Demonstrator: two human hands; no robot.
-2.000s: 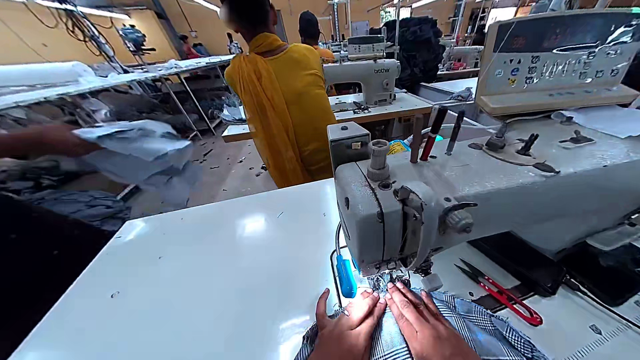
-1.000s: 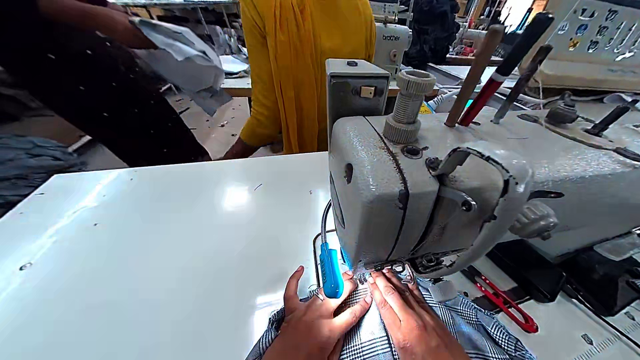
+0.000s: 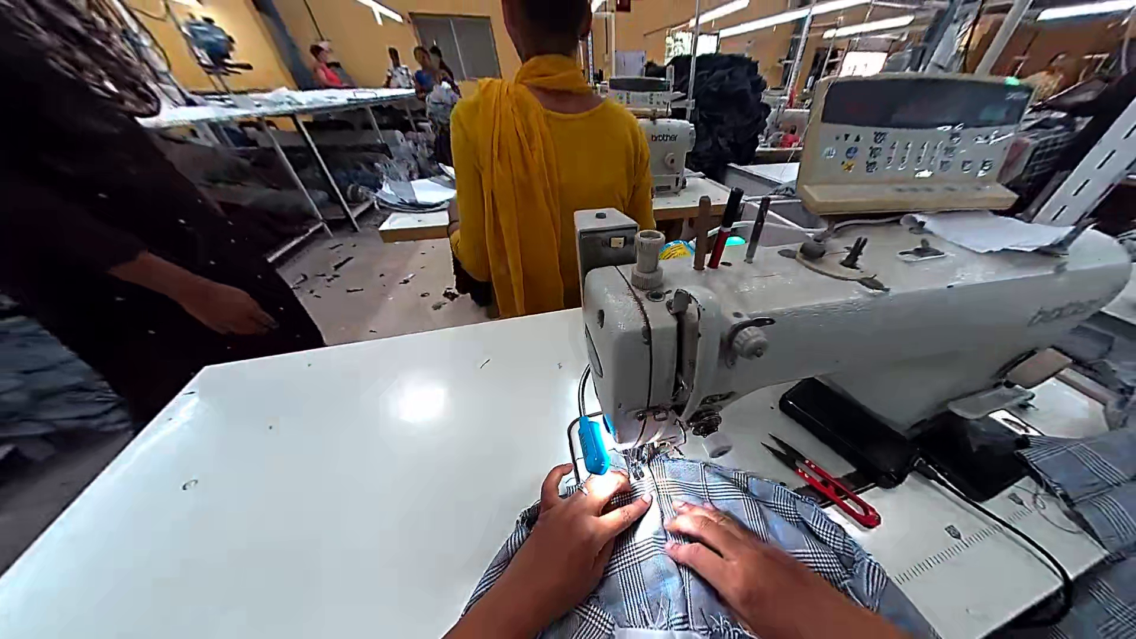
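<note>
Plaid woven fabric (image 3: 701, 497) lies on the white table, its far edge under the needle area of a Brother industrial sewing machine (image 3: 852, 328). My left hand (image 3: 577, 532) rests on the fabric just left of the seam line, fingers spread and pressing down near the presser foot. Flat on the cloth to the right is my right hand (image 3: 745, 559), its fingertips a little nearer to me than the foot. Neither hand grips anything that shows. A lit blue lamp (image 3: 594, 445) hangs beside the needle. The needle tip itself is too small to make out.
Red-handled thread snips (image 3: 830, 488) and a black phone-like object (image 3: 848, 432) lie right of the fabric. A black cable (image 3: 1003, 524) runs nearby. More plaid cloth (image 3: 1092, 488) lies at the far right. A co-worker in yellow (image 3: 568, 177) sits ahead; another person's hand (image 3: 226, 306) is at left.
My right hand has moved back from the foot, and the hands are farther apart. More fabric shows between them. The person at left no longer shows the cloth held earlier. The view has tilted up since one second ago.
</note>
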